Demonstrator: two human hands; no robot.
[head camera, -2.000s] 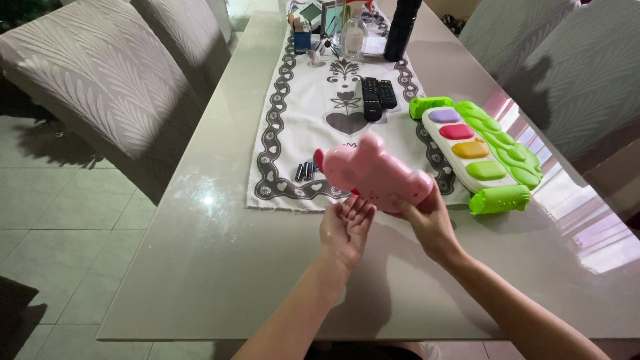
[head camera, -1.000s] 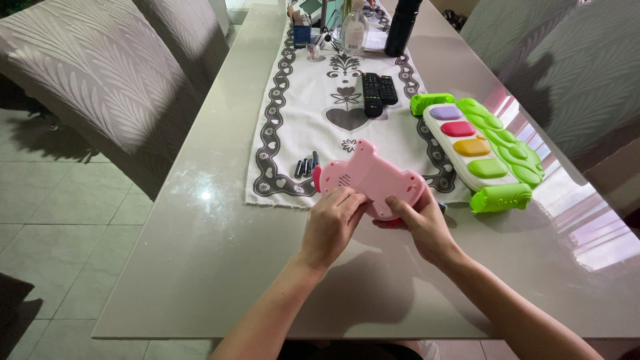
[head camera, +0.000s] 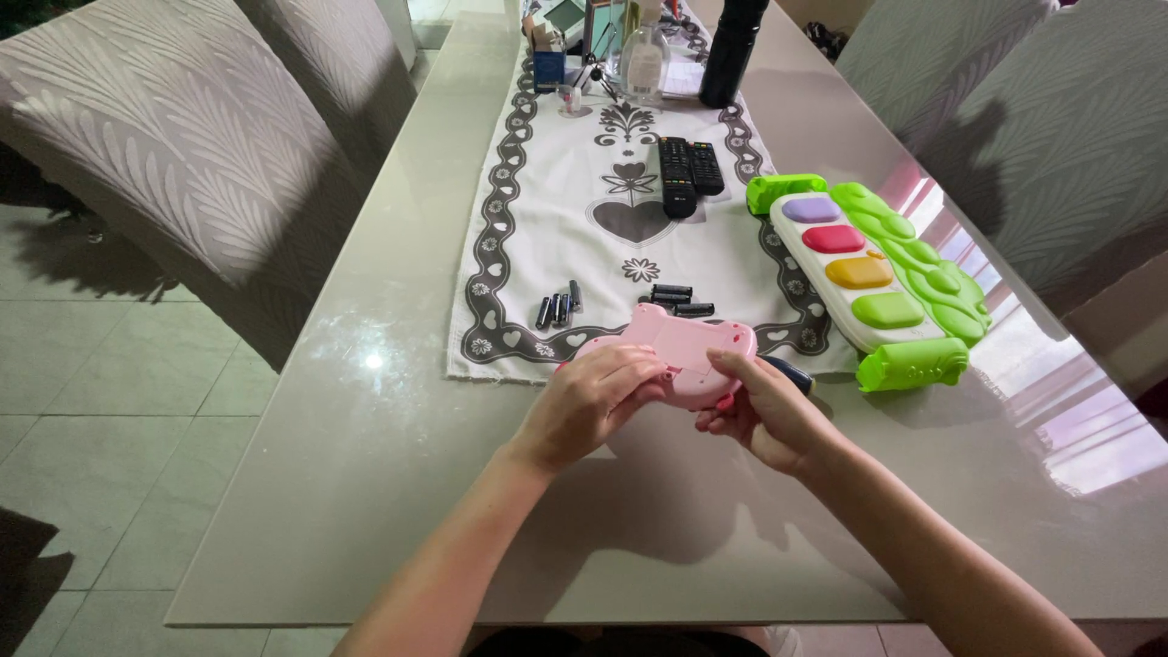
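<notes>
A pink plastic toy (head camera: 680, 351) is held between both hands above the near edge of the runner, its back with a cover panel and screw holes facing up. My left hand (head camera: 598, 397) grips its left side, fingers on the back near the panel's lower edge. My right hand (head camera: 762, 406) holds the lower right, thumb on the back and fingers beneath. Beyond the toy lie several dark batteries (head camera: 558, 305) on the left and several more (head camera: 672, 295) just behind it. A dark handle-like object (head camera: 788, 372), partly hidden, lies beside my right hand.
A toy keyboard (head camera: 860, 274) with green ends lies on the right. Two remote controls (head camera: 677, 178) rest on the patterned table runner (head camera: 566, 246). Farther back stand a black bottle (head camera: 733, 55), a clear bottle (head camera: 644, 64) and a small blue box (head camera: 548, 68). Upholstered chairs (head camera: 210, 119) flank the glossy table.
The pink toy has been turned so its back faces up. My left hand, palm up beneath it two seconds ago, now grips its left side. Batteries behind the toy have come into view.
</notes>
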